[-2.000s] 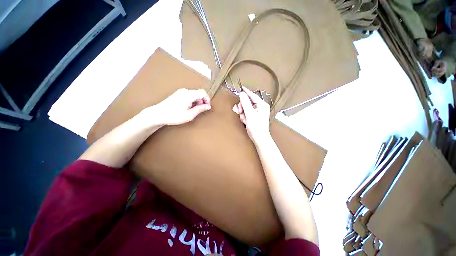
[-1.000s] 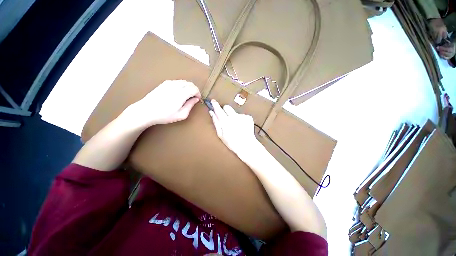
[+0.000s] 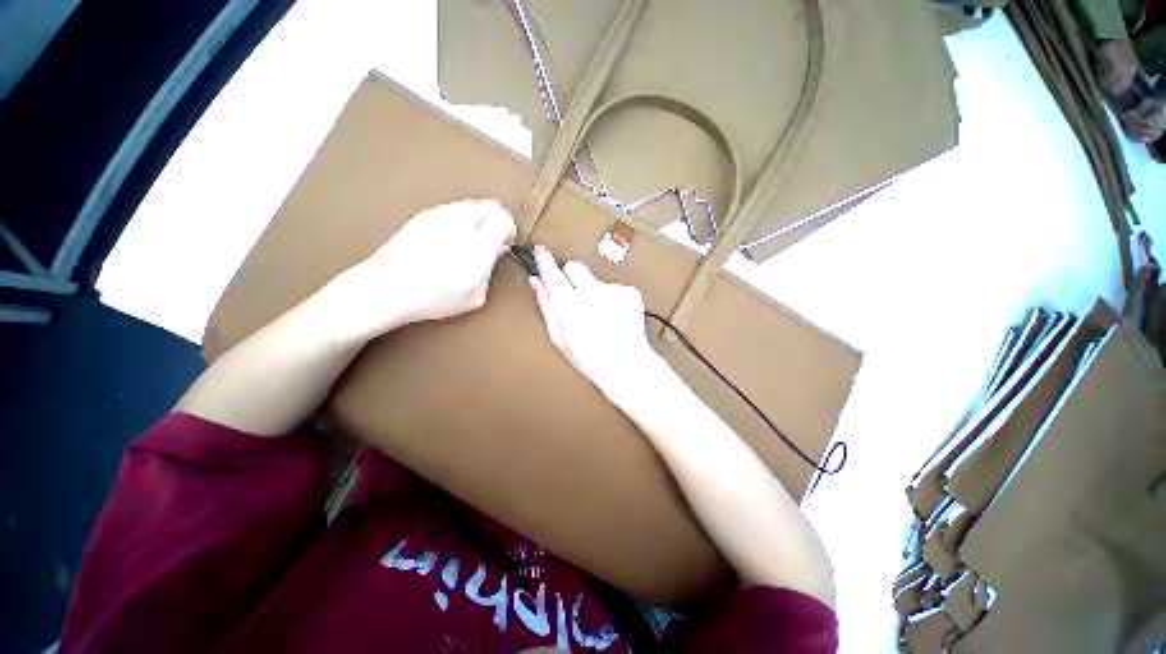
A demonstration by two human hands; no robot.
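Note:
A large brown bag panel (image 3: 512,422) lies in front of me, its near edge against my body. A long brown handle (image 3: 582,121) joins its top part at two bases, with a smaller loop inside it. My left hand (image 3: 450,262) is at the left handle base, fingertips pinched; a thread there is too small to make out. My right hand (image 3: 591,313) holds dark thread snips (image 3: 524,259), their tip at the same base, close to my left fingertips. The black snips cord (image 3: 742,390) trails right across the panel. A white sticker (image 3: 614,245) lies between the bases.
A fanned panel pile (image 3: 882,90) lies beyond the work on the white table (image 3: 307,90). Another panel pile (image 3: 1055,473) stands at the right. Loose straps (image 3: 1068,109) run along the far right. Another person's hand (image 3: 1142,119) shows at the top right. A metal frame (image 3: 141,121) stands at the left.
My right hand and the snips have moved left from between the handle bases to the left base, uncovering the sticker. The panel and handle have shifted slightly in view. In the last second little has moved.

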